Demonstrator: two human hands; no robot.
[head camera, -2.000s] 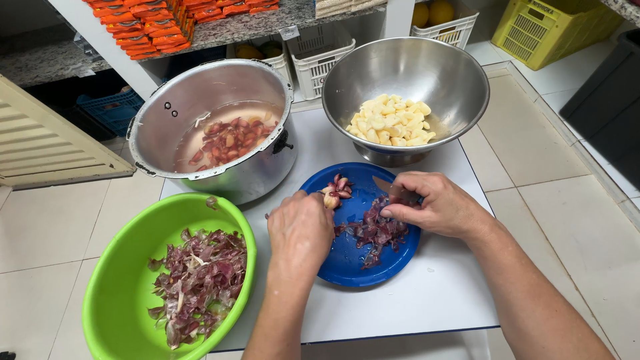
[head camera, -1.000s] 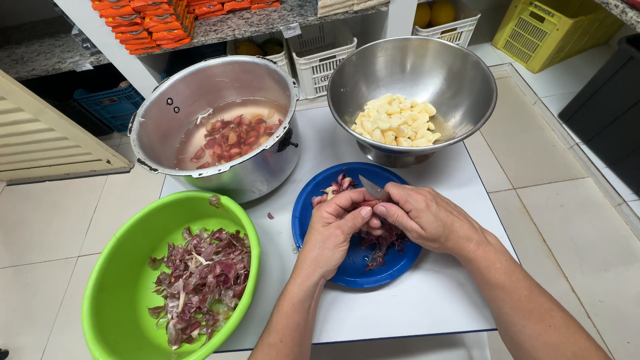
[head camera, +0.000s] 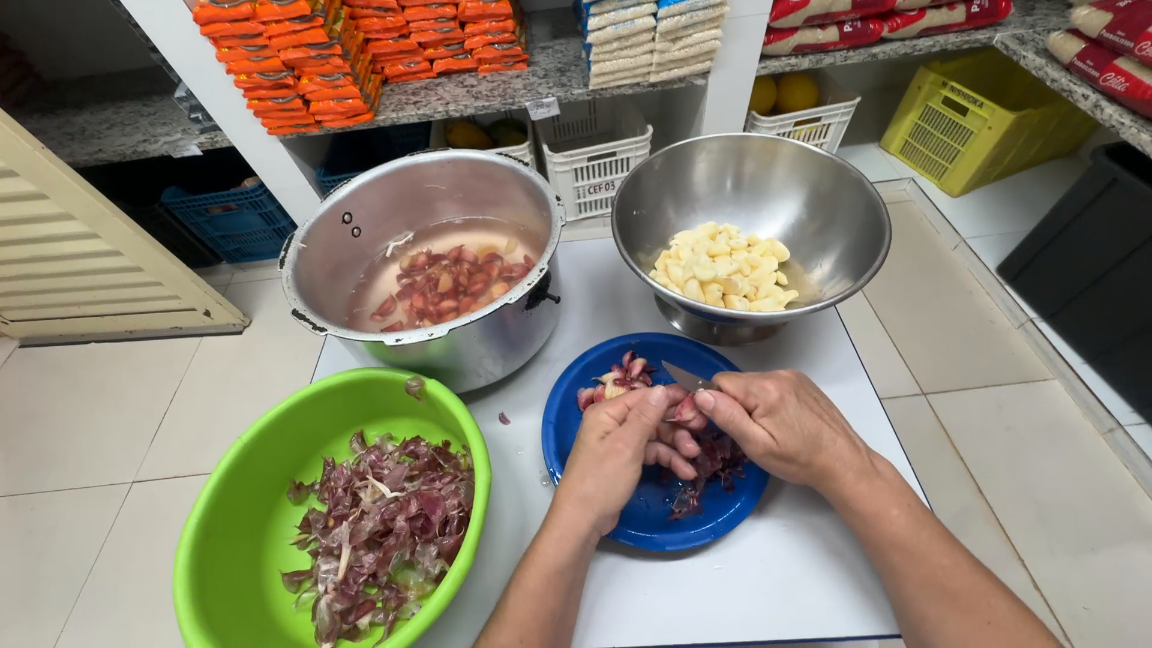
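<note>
Over a blue plastic plate (head camera: 661, 531), my left hand (head camera: 621, 445) pinches a reddish garlic clove (head camera: 688, 412) between thumb and fingers. My right hand (head camera: 783, 423) holds a small knife (head camera: 686, 374), its blade pointing left, and its thumb is at the clove. Unpeeled garlic cloves (head camera: 621, 380) lie at the plate's upper left, and purple garlic skins (head camera: 715, 463) lie beneath my hands. Behind the plate, a steel bowl (head camera: 837, 198) holds peeled garlic cloves (head camera: 724, 268). An aluminium pot (head camera: 486, 351) contains unpeeled cloves in water. Garlic skins (head camera: 387, 531) fill part of a green basin (head camera: 238, 522).
All these vessels stand on a white table (head camera: 756, 585). Behind are granite shelves (head camera: 549, 63) with orange packets (head camera: 306, 81), a white crate (head camera: 598, 166) and a yellow crate (head camera: 972, 117). A dark bin (head camera: 1093, 270) stands at the right; a louvred door (head camera: 99, 243) is at the left.
My hands were apart two seconds ago, the left at the cloves on the plate. They have come together over the plate, with the clove between them.
</note>
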